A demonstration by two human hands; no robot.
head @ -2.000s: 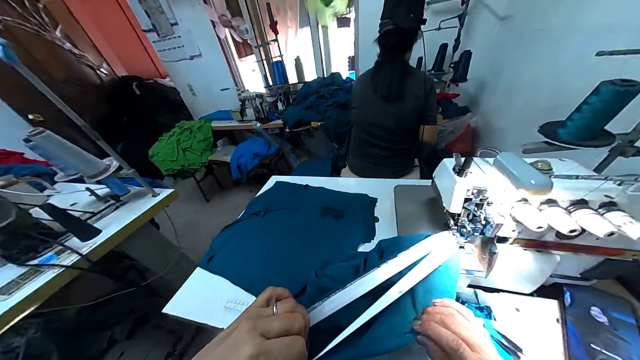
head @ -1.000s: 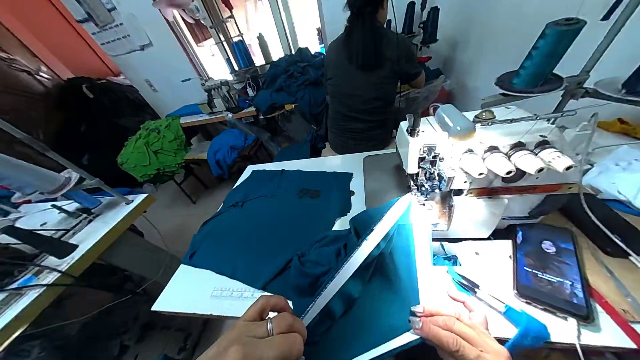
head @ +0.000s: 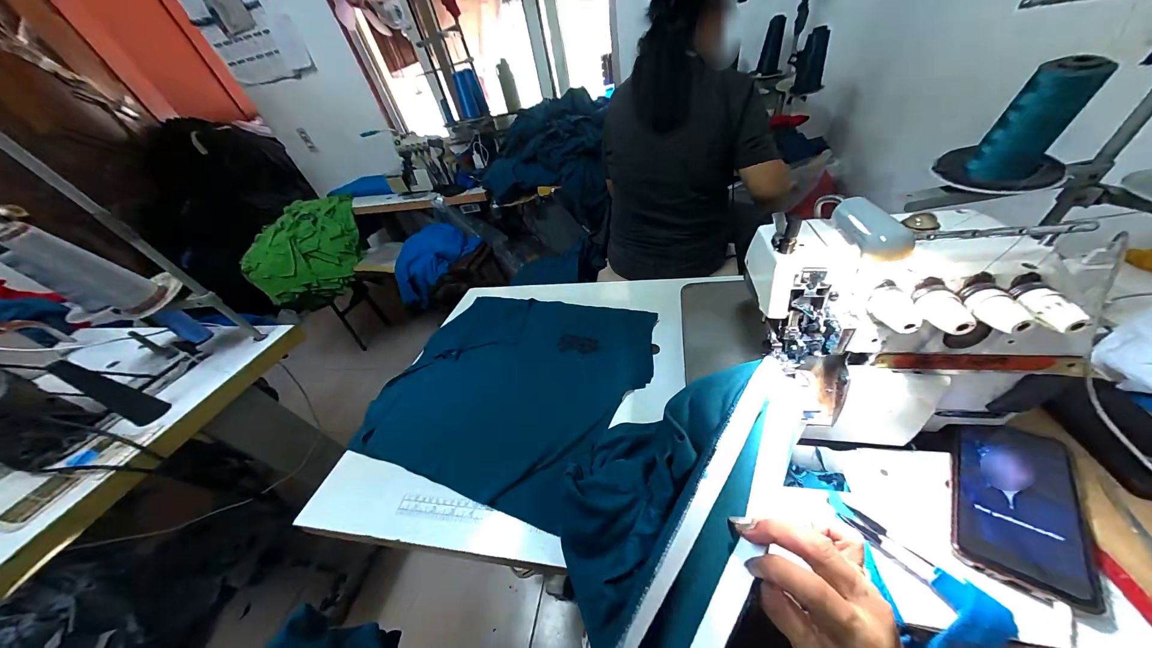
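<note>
My right hand [head: 823, 576] pinches the edge of a white strip [head: 742, 549] between thumb and fingers, below the overlock sewing machine [head: 810, 306]. That strip and a second white one run along teal fabric [head: 657, 486] up to the machine's needle and presser area. Bunched folds of the fabric hang over the table's front edge. To the left, a flat teal fabric piece [head: 531, 387] with a small dark patch lies on the white table [head: 423, 531]. My left hand is out of view.
Right of my hand lie thread snips [head: 891, 540], blue cloth scraps [head: 976, 612] and a smartphone [head: 1026, 513]. A teal thread cone [head: 1035, 121] stands above the machine. A person [head: 679, 162] sits beyond the table. Another sewing table [head: 225, 378] is at left.
My left hand, on the fabric in both earlier frames, has left the view. My right hand remains at the white strip. The seated person's arm is bent out to the right, unlike two seconds ago.
</note>
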